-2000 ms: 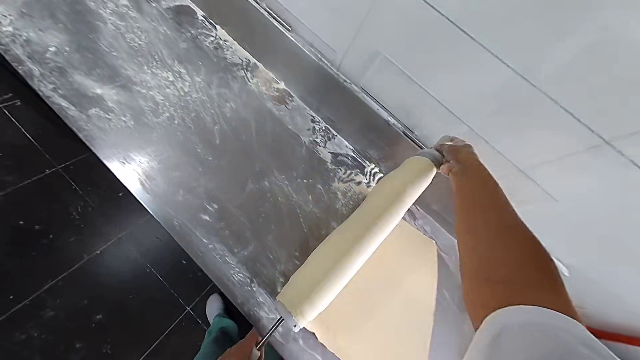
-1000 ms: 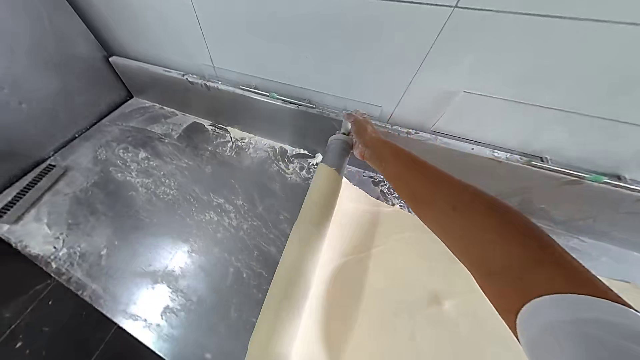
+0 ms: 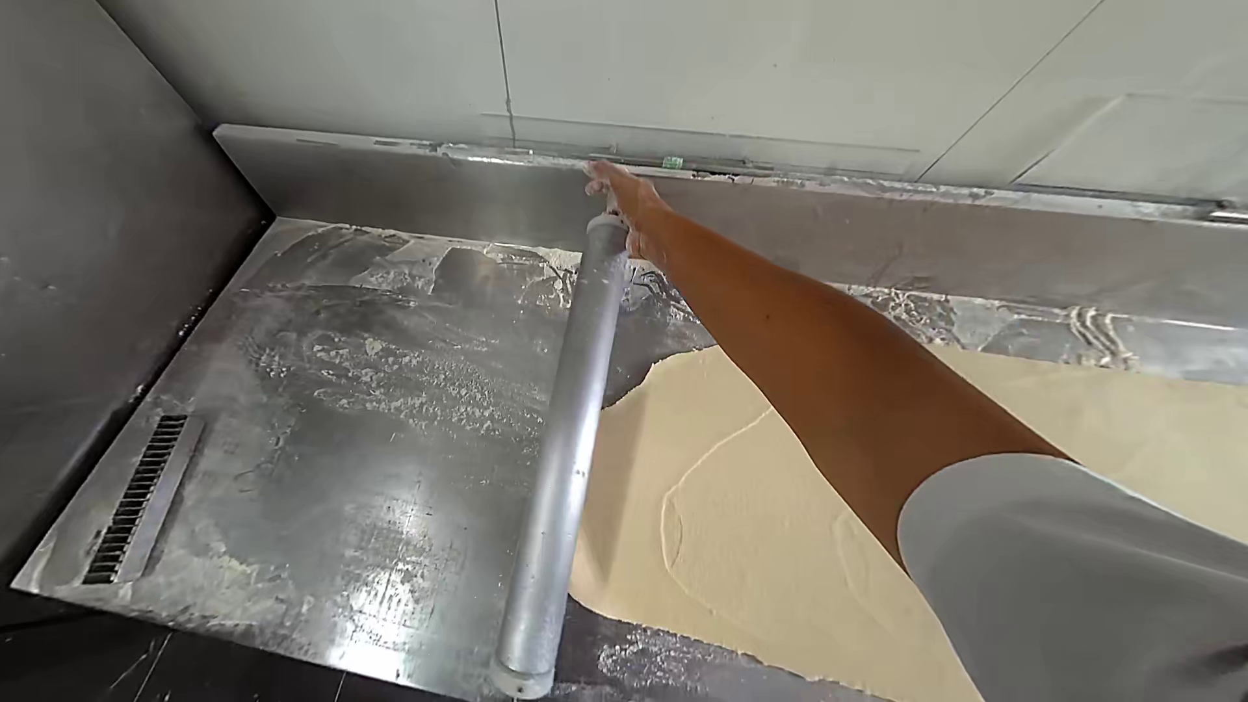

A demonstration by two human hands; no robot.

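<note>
A long metal rolling pin slants from the wall side to the near edge of the metal worktable, its barrel bare. My right hand, dusted with flour, holds the pin's far end beside the backsplash. A wide, thin sheet of pale dough lies flat to the right of the pin, with a curved crease in its surface. Part of the sheet is hidden by my right forearm and white sleeve. My left hand is out of view, and the pin's near handle cannot be seen.
Scattered flour covers parts of the metal worktable. A slotted metal strip lies at its left. Along the back runs a raised metal backsplash below a light panelled wall. A dark metal panel stands at the left.
The dough that was wrapped around the pin now lies flat, and the barrel is bare. My left hand, at the near handle two seconds ago, is out of view. The view has shifted left.
</note>
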